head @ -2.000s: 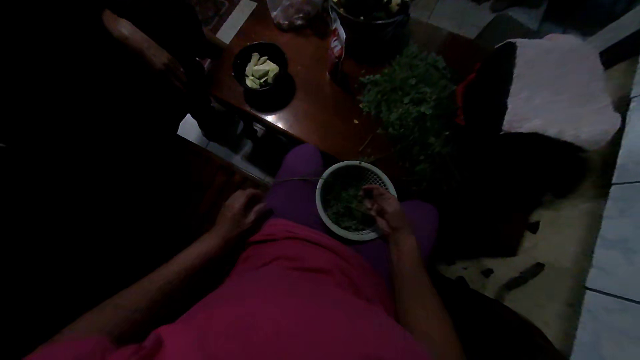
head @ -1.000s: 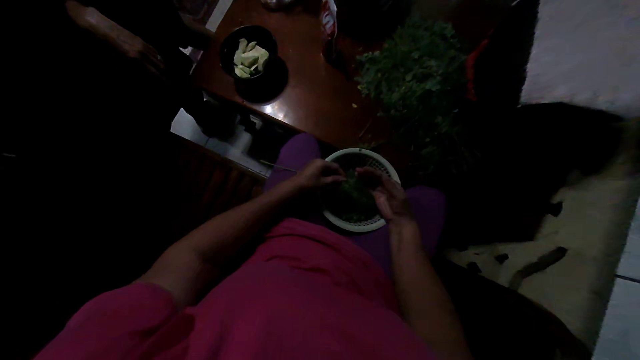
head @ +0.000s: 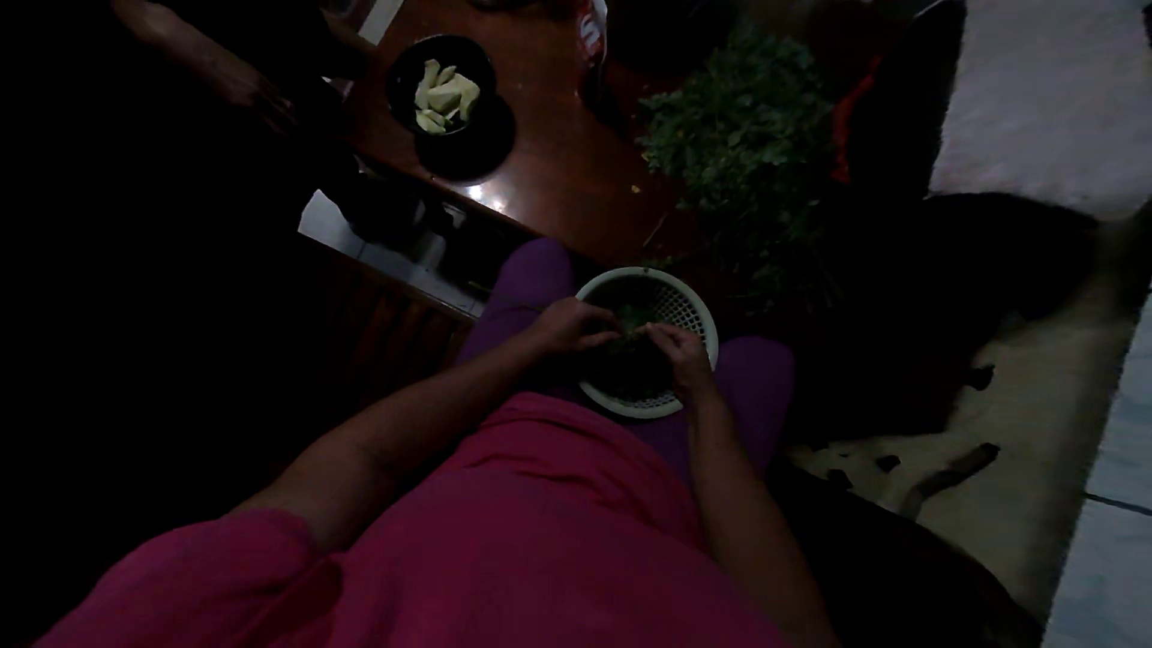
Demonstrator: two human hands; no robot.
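A round, pale plastic colander (head: 702, 315) rests on my lap with dark green leaves (head: 634, 315) inside. Over its left side is my left hand (head: 579, 326), fingers bent and close together, seemingly at a thin stem. My right hand (head: 681, 351) pinches a small sprig above the right part of the colander, its fingertips near those of the left. A large bunch of leafy green stems (head: 751, 135) lies on the wooden table just beyond.
On the glossy wooden table (head: 558, 171) stands a dark bowl (head: 396, 85) of pale cut pieces (head: 445, 97). A red and white packet (head: 589, 36) lies farther back. Another person's hand (head: 261, 99) is at the upper left. A whitish cloth (head: 1044, 99) hangs or lies at the upper right.
My left hand was resting on my left thigh two seconds ago; it has moved right to the colander and now meets my right hand over it.
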